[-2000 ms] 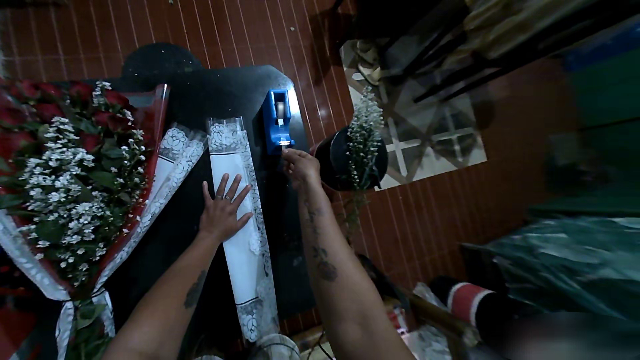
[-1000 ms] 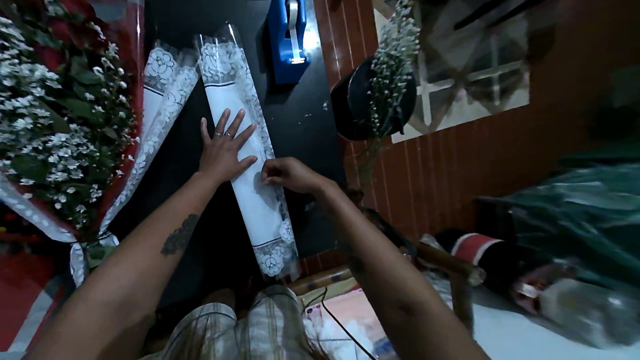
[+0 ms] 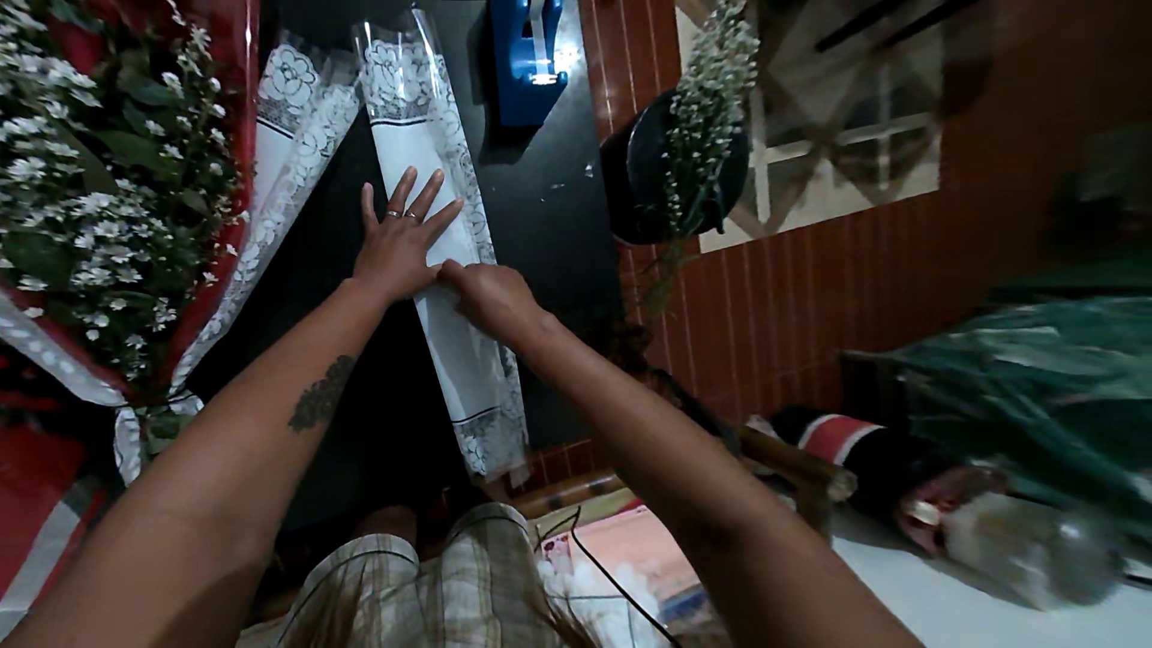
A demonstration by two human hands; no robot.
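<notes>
A folded sheet of white wrapping film with a black floral lace print (image 3: 459, 360) lies lengthwise on the black tabletop (image 3: 549, 207). My left hand (image 3: 400, 238) rests flat on it, fingers spread, two rings showing. Beside its thumb, my right hand (image 3: 486, 292) has its fingertips pinched together at the film; whether a piece of tape is between them cannot be seen. A blue tape dispenser (image 3: 529, 90) stands beyond my hands, near the table's right edge. To the left lies a bouquet of red roses and small white flowers (image 3: 99, 198) in red and lace-print wrapping.
Another lace-print film piece (image 3: 301, 135) lies between bouquet and sheet. Right of the table, a black bucket (image 3: 630, 180) holds white filler flowers (image 3: 711, 81). Lower right are a large dark bottle with a red label (image 3: 841, 441), a clear plastic bottle (image 3: 1026, 540) and green plastic sheeting (image 3: 1053, 378).
My right hand has gone from the tape dispenser to the film, then along it to beside my left thumb. My left hand stays spread on the film. The view has moved closer.
</notes>
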